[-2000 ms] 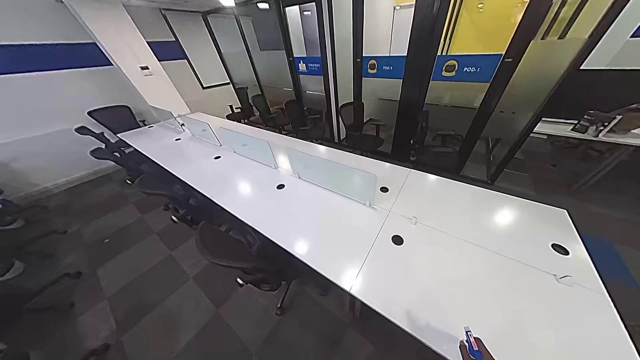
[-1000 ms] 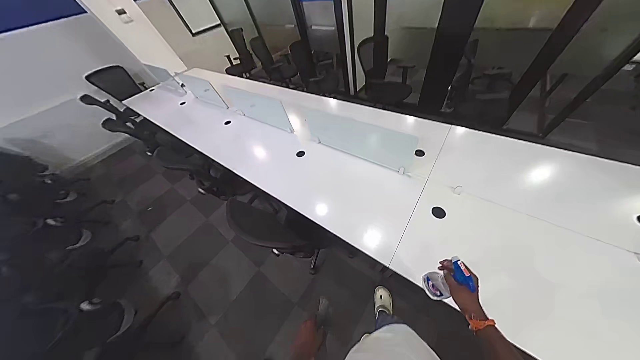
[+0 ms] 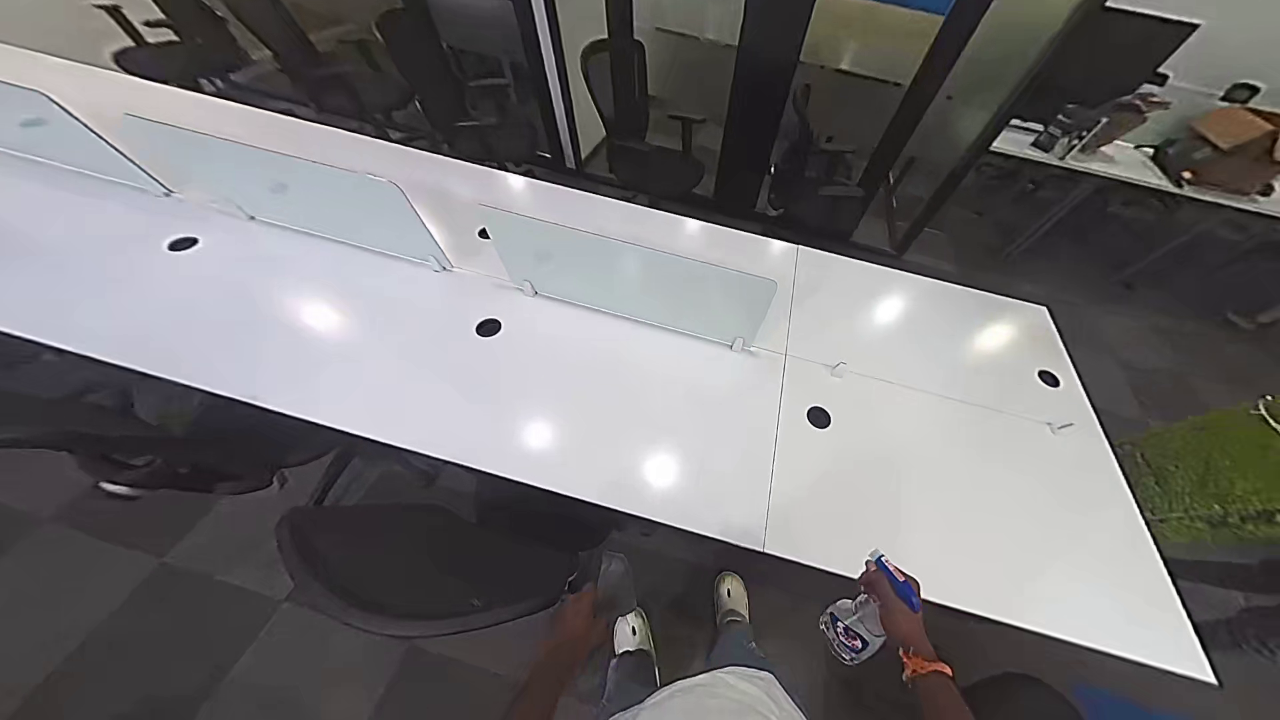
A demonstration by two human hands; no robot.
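Note:
My right hand (image 3: 897,605) is closed around the neck of a clear spray bottle (image 3: 851,634) with a blue trigger head, beside the front edge of the long white table (image 3: 960,510). An orange band circles the right wrist. Lower down, my left hand (image 3: 590,605) hangs between the mesh chair and my shoes; a blurred greyish object (image 3: 616,582) is at its fingers, and its kind is unclear. Frosted glass dividers (image 3: 640,285) stand along the table's middle line, with black round cable grommets (image 3: 818,417) in the top.
A black mesh office chair (image 3: 420,570) is pushed against the front edge at the left. More chairs (image 3: 640,130) stand behind the table by dark-framed glass partitions. A cluttered desk (image 3: 1100,155) is at the far right, and a green turf-like surface (image 3: 1210,470) lies beyond the table's right end.
The view has swung right and down along the table. The spray bottle, over the tabletop one second ago, is now at the front edge, still in my right hand. My left hand is more visible.

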